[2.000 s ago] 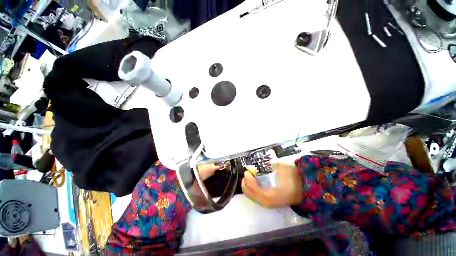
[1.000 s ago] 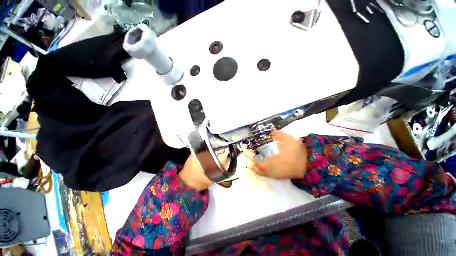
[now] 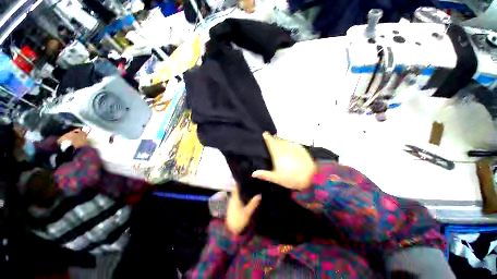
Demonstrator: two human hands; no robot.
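Note:
The black trousers (image 3: 231, 103) lie from the white table's back left down over its front edge towards my lap. My left hand (image 3: 238, 211) is low at the cloth's left side, near the table edge, with thumb and fingers around black cloth. My right hand (image 3: 289, 162) lies on the black cloth above it, thumb pointing left; its fingertips rest on the cloth, and I cannot tell whether they grip it. The white sewing machine (image 3: 406, 49) stands at the upper right, apart from both hands and the trousers.
Thread snips (image 3: 429, 156) and a small brown tab (image 3: 436, 133) lie on the table at the right. Orange-handled scissors (image 3: 161, 102) lie at the left. Another worker's hand (image 3: 75, 138) and a grey machine (image 3: 111, 106) are further left. A blue basket (image 3: 448, 242) is at the lower right.
The view has swung left and back from the machine. Both hands have left the needle area and are now on the trousers, which have come forward over the table edge.

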